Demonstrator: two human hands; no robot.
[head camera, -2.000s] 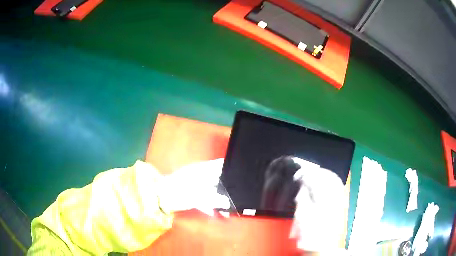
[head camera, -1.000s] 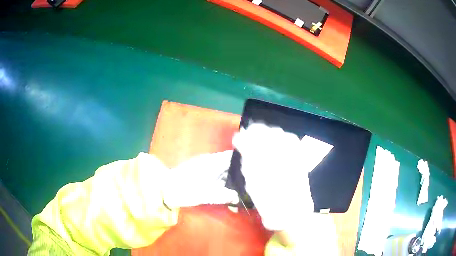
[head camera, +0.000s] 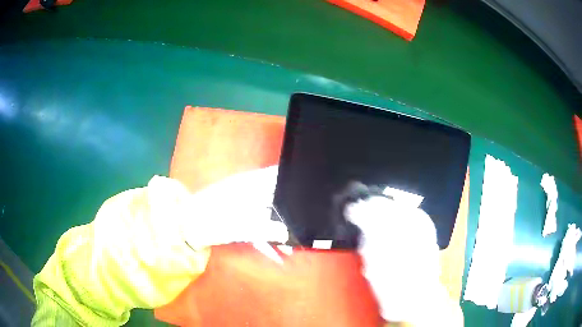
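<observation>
A black display panel (head camera: 376, 140) lies glossy face up, slightly tilted, over the orange-red foam pad (head camera: 223, 144). My left hand (head camera: 236, 207), in an overexposed white glove, holds the panel's lower left corner; its fingers are hard to make out. A small white tab (head camera: 322, 244) shows on the panel's lower edge. My right hand (head camera: 399, 246), also white-gloved, is on the lower right part of the panel face, with a small white wiping cloth (head camera: 405, 197) sticking out beyond its fingers. The glove and cloth blend in the glare.
At right lie a long white cloth strip (head camera: 494, 230), smaller white wipes (head camera: 549, 203) and a pale bottle (head camera: 520, 295) with a round metallic top on its side. Other foam pads (head camera: 389, 14) show at the far edge of the dark green strip.
My right hand has moved down and right from the panel's left part, uncovering most of the face. My left hand still holds the corner. The whole view has shifted.
</observation>
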